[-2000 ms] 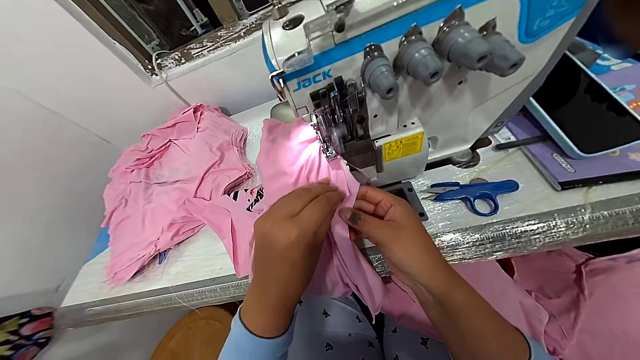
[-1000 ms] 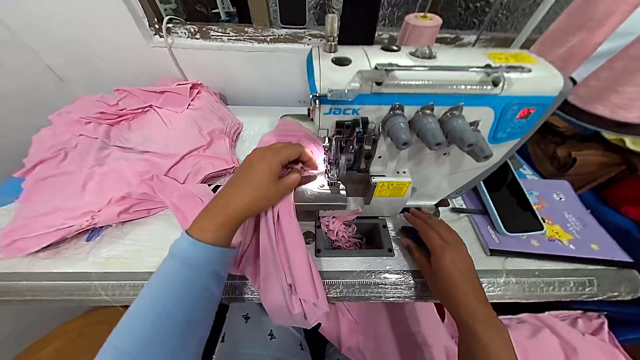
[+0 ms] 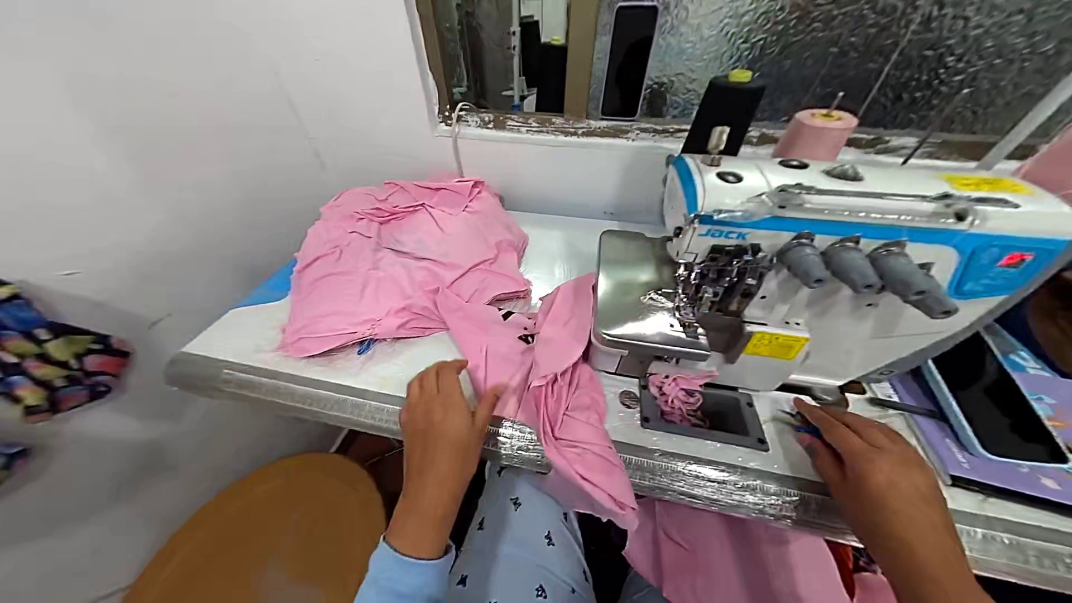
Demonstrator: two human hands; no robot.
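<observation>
A pink fabric garment piece (image 3: 569, 394) lies left of the white and blue Jack overlock sewing machine (image 3: 754, 276) and drapes over the table's front edge. Beside its left part is my left hand (image 3: 444, 419), fingers spread, touching or just above the cloth; it grips nothing that I can see. My right hand (image 3: 863, 461) rests on the table at the right, over small blue-handled thread snips (image 3: 809, 430) that are mostly covered; whether the fingers are closed on them is unclear. Between the hands, a tray (image 3: 729, 419) set in the table holds pink fabric trimmings (image 3: 678, 398).
A heap of pink fabric pieces (image 3: 402, 260) sits at the back left. At the right, a phone (image 3: 997, 402) lies on a purple notebook (image 3: 930, 427). Black and pink thread cones (image 3: 816, 134) stand behind the machine. A round brown stool (image 3: 268, 536) is at the lower left.
The garment piece has come away from the machine's needle area and lies further left. My left hand has moved from the presser foot toward the table's front edge. The view has shifted left.
</observation>
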